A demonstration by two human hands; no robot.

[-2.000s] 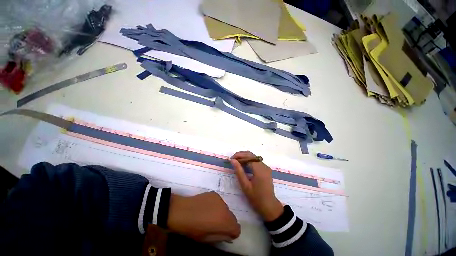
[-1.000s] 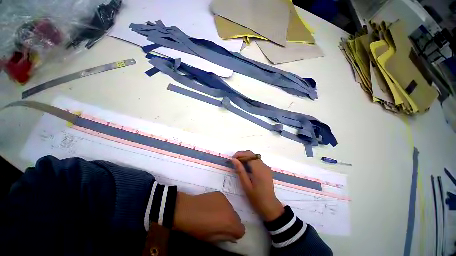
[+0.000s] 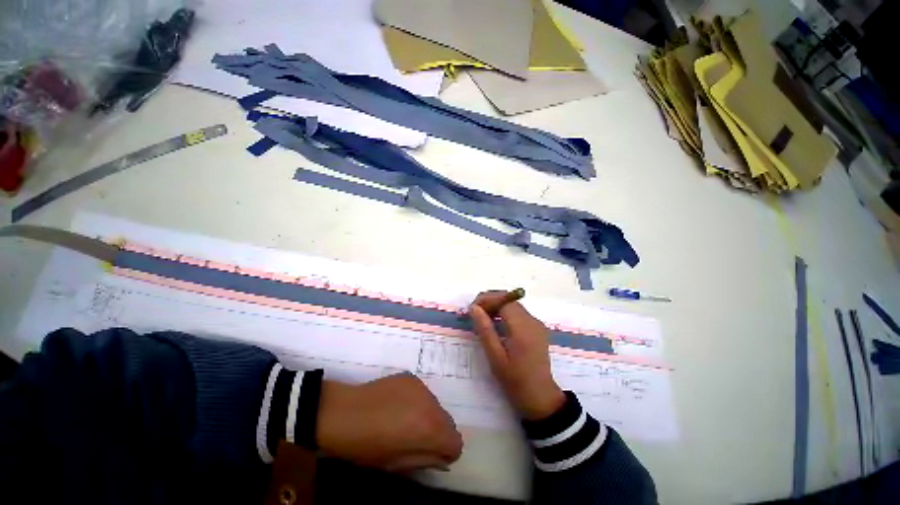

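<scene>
A long blue-grey strap strip (image 3: 296, 288) lies flat between red lines on the white paper pattern sheet (image 3: 592, 404). My right hand (image 3: 518, 345) rests over the strip right of its middle and holds a slim brownish marking pen (image 3: 510, 296), its end pointing up to the right; its tip is hidden at the fingers. My left hand (image 3: 390, 422) lies below the strip, fingers curled under and hidden, so I cannot tell if it holds anything. A thin beige-grey band (image 3: 54, 235) curves off the strip's left end, with a yellow patch (image 3: 113, 252) there.
Two strip bundles (image 3: 405, 104) lie beyond the pattern. A steel ruler (image 3: 118, 166) and crinkled plastic bag (image 3: 74, 44) are at left. A blue-handled tool (image 3: 627, 294) lies right of the bundles. Stacked yellow-brown pieces (image 3: 740, 108) and separate strips (image 3: 800, 375) are at right.
The whole view has shifted a little. My right hand with the pen has moved slightly right along the strip. My left hand looks the same.
</scene>
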